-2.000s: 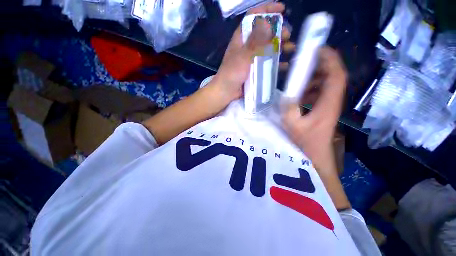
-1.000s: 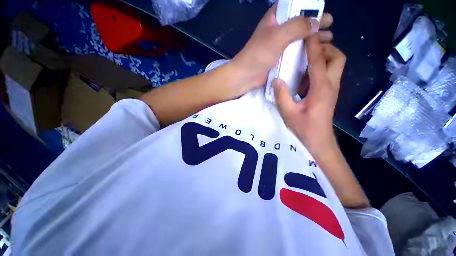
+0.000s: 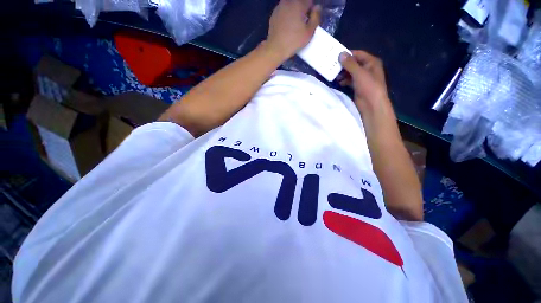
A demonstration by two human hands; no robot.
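Observation:
A white closed unit (image 3: 323,54) lies tilted between my hands above the dark mat, with faint print on its upper face. My left hand (image 3: 292,26) is at its upper left end, and the fingers near a crumpled clear plastic bag (image 3: 331,14). My right hand (image 3: 363,72) grips the lower right end, thumb on top of the face. The unit's underside and the far fingertips are hidden.
Bubble wrap bags (image 3: 495,89) lie at the right on the black mat (image 3: 409,35). More clear plastic bags (image 3: 188,16) lie at the upper left. A red bin (image 3: 142,56) and open cardboard boxes (image 3: 74,127) are below the table edge at left.
The two white parts held apart at first are now one closed unit, turned to a diagonal with its flat face up. A clear bag now shows beside my left hand.

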